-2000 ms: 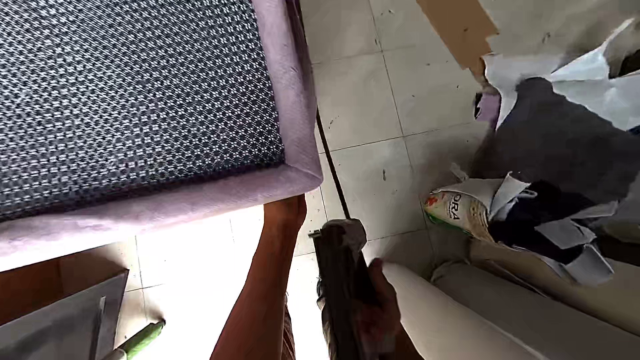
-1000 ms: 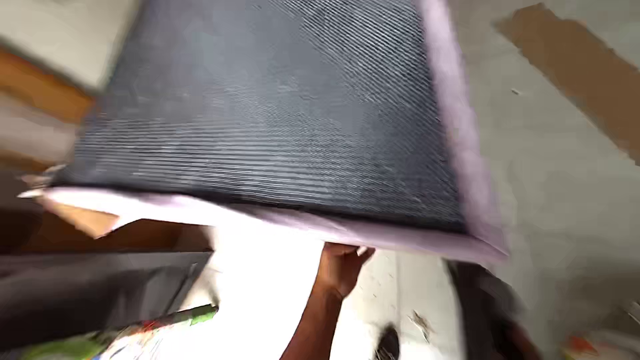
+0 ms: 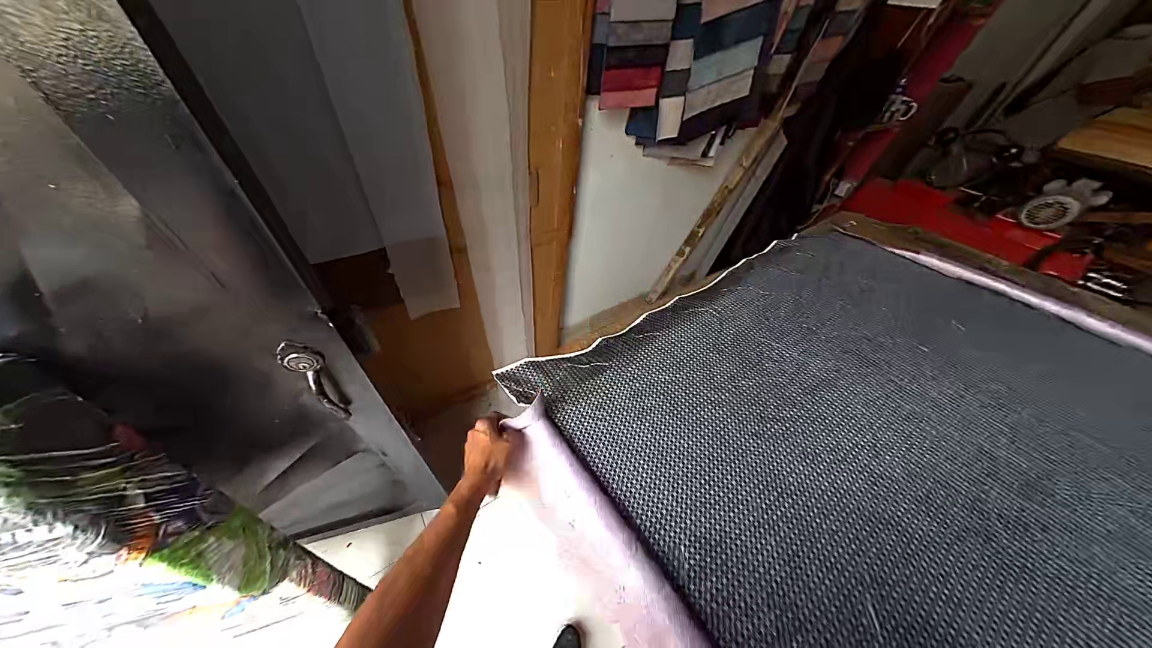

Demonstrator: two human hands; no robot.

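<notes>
My left hand (image 3: 489,453) grips the pale pink fabric edge (image 3: 576,513) at the near left corner of a large flat piece, which looks like an upholstered panel. Dark woven fabric (image 3: 792,423) covers its upper face. Beside my fingers a loose flap of that fabric (image 3: 524,378) sticks out past the corner, and its light, frayed border runs wavily along the far left side. Another pink strip (image 3: 1035,301) shows along the far right side. My right hand is out of view.
A dark metal door (image 3: 225,360) with a handle (image 3: 312,376) stands at left, near a shaggy multicoloured textile (image 3: 207,540). Fabric swatches (image 3: 684,63) hang on the wall behind. A wooden post (image 3: 551,180) rises beyond the corner. Machinery with a motor (image 3: 1053,211) stands at upper right.
The view has swung far to the left. My left hand, earlier under the panel's near edge, now grips the fabric at a corner. My right hand, earlier holding a dark tool, has left the view.
</notes>
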